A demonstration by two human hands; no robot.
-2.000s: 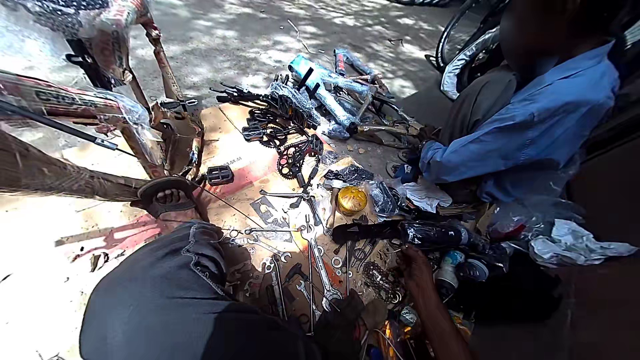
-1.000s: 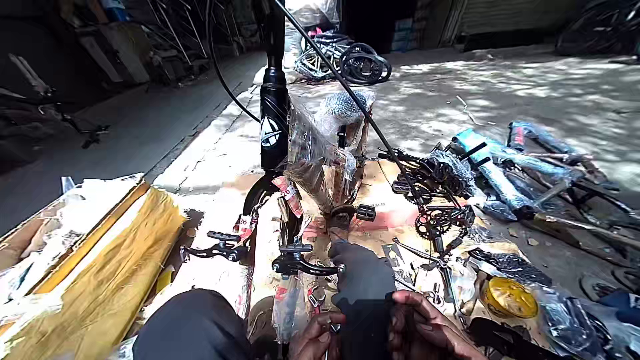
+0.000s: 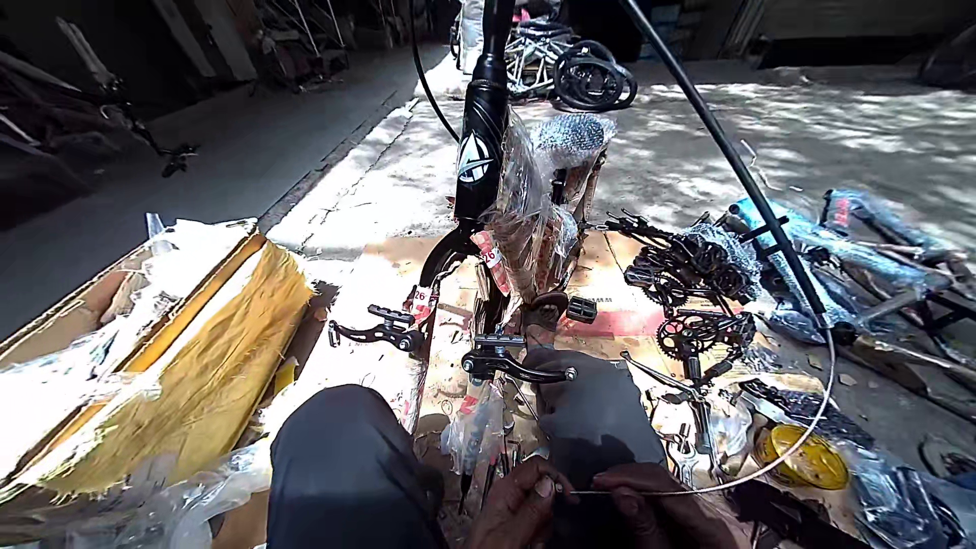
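A thin pale cable [image 3: 793,450] runs from between my hands and curves up at the right to the end of a black tube [image 3: 732,152]. My left hand [image 3: 522,499] pinches the cable at the bottom centre; a small piece at its fingertips is too small to name. Close beside it, my right hand [image 3: 656,499] holds the same cable between thumb and fingers. In front of my knees stands a bicycle fork and head tube [image 3: 480,152], black with a white emblem. Two black V-brake arms with pads, one at the left [image 3: 385,332] and one nearer [image 3: 515,360], are on the fork.
A torn carton with yellow wrapping [image 3: 221,358] lies at the left. Cranksets and pedals [image 3: 686,267], wrapped blue frames [image 3: 801,236], a yellow round tin [image 3: 804,457] and spanners [image 3: 682,457] lie on the right. Cardboard covers the ground. Wheels [image 3: 591,76] are stacked behind.
The view has swung left from the tools and the other person to the fork. My hands, apart a second ago, now hold the cable close together.
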